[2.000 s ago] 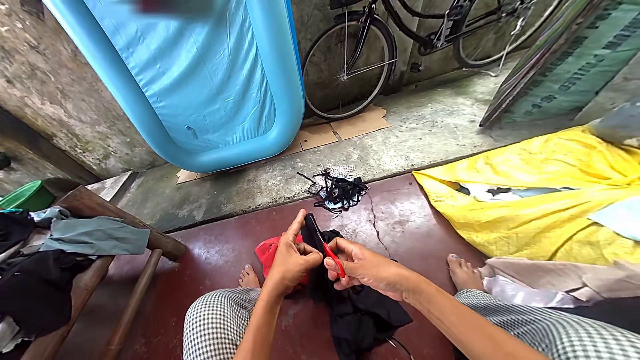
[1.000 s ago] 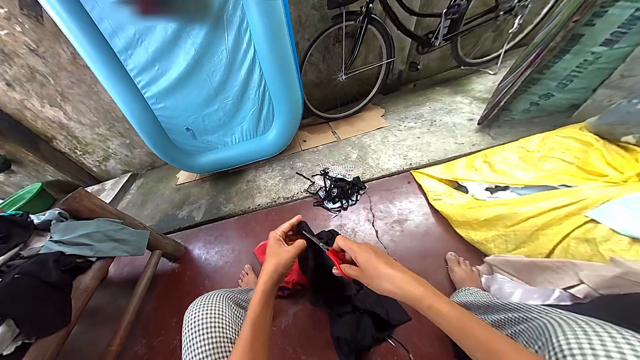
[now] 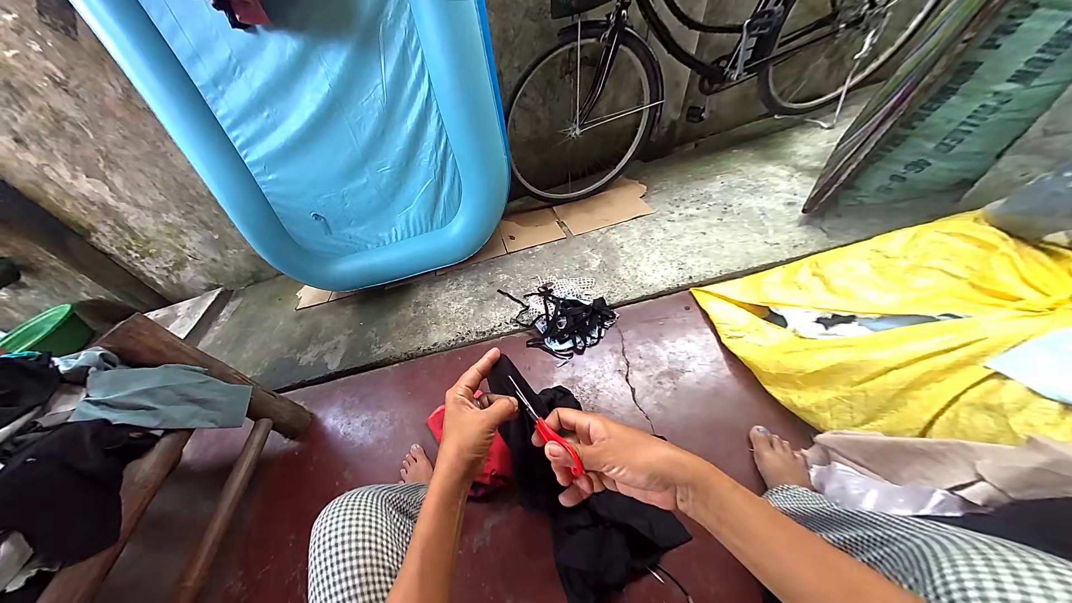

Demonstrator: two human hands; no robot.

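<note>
My left hand (image 3: 477,414) pinches the upper edge of a black cloth (image 3: 523,456) between thumb and fingers, its index finger pointing up. The cloth hangs down between my knees onto the floor. In my right hand (image 3: 607,456) is a pair of scissors with red handles (image 3: 559,444); their metal blades lie against the cloth's upper part, pointing up and left. A red cloth (image 3: 494,465) lies partly hidden behind my left hand. Beyond my hands, a tangled pile of black strips (image 3: 574,322) sits at the edge of the red floor.
A wooden frame (image 3: 276,414) draped with clothes stands at left, by a green basin (image 3: 54,328). A blue inflatable pool (image 3: 377,260) and a bicycle (image 3: 578,126) are against the wall. Yellow sheeting (image 3: 804,377) holding fabric lies at right, near a beige cloth (image 3: 913,465).
The left index finger, bent over the cloth one second ago, now points up. The scissors remain in my right hand, close to the cloth.
</note>
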